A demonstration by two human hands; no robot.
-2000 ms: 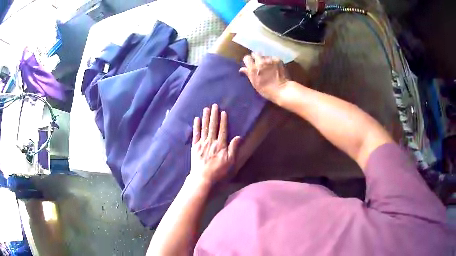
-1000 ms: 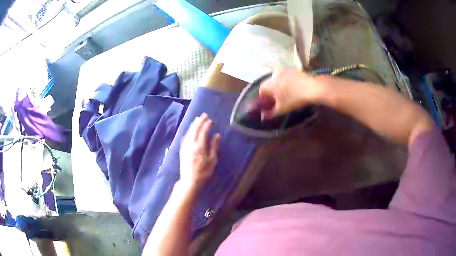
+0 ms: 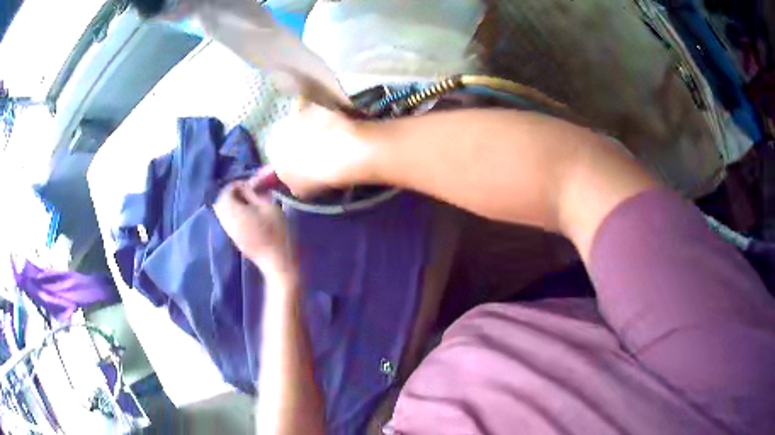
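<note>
The purple-blue jacket [image 3: 365, 280] lies over the padded form and bunches up at the left of the table. My right hand [image 3: 310, 153] is closed on the dark red handle of the steam iron [image 3: 331, 202], whose pale rim rests on or just over the cloth; my forearm hides most of it. My left hand [image 3: 253, 223] is beside the iron's handle end, on the jacket, blurred, its fingers bent; whether it pinches cloth cannot be told. A small pale tag [image 3: 387, 367] shows on the lower cloth.
A pale hanging strap [image 3: 272, 47] rises from the iron to the upper left. A yellowish braided hose [image 3: 459, 83] runs right from it. A white sheet [image 3: 391, 42] lies at the far side. A purple cloth [image 3: 59, 289] and wire frame are at far left.
My right hand has taken hold of the iron and moved it left from the far-side rest onto the jacket. My left hand has moved left and away from me, and its fingers have bent.
</note>
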